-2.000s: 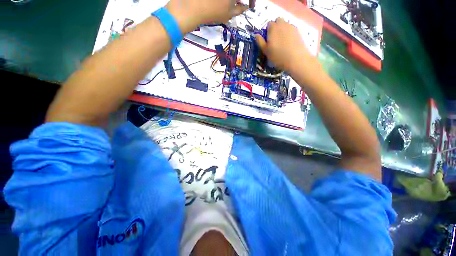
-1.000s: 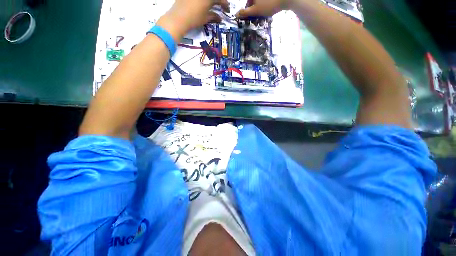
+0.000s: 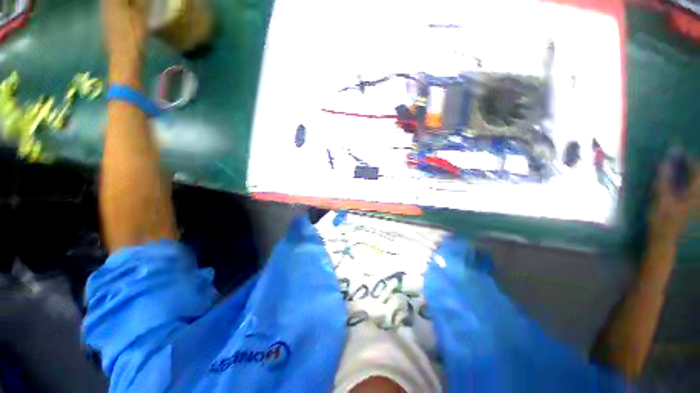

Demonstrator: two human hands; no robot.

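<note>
The white chassis panel (image 3: 345, 46) lies in front of me, with a blue motherboard (image 3: 499, 146), a dark round fan (image 3: 508, 104) and a red cable (image 3: 441, 164) on it. Thin dark and red wires lie left of the board. My left hand (image 3: 127, 19) is at the top left, beside a large tan tape roll (image 3: 184, 23), blurred and cut off by the top edge. My right hand (image 3: 677, 192) is at the far right, off the panel and blurred. A dark patch shows at its fingers; I cannot tell whether it is held.
A thin white-grey tape ring (image 3: 176, 87) lies on the green bench (image 3: 211, 146) near my left wrist. Yellow-green scrap strips (image 3: 46, 115) are heaped at the left. A red-orange edging (image 3: 338, 204) runs under the panel. Parts of other units show at the top corners.
Both hands have left the panel's top area: the left to the upper left by the tape rolls, the right to the far right. The view has shifted left, so the panel sits further right.
</note>
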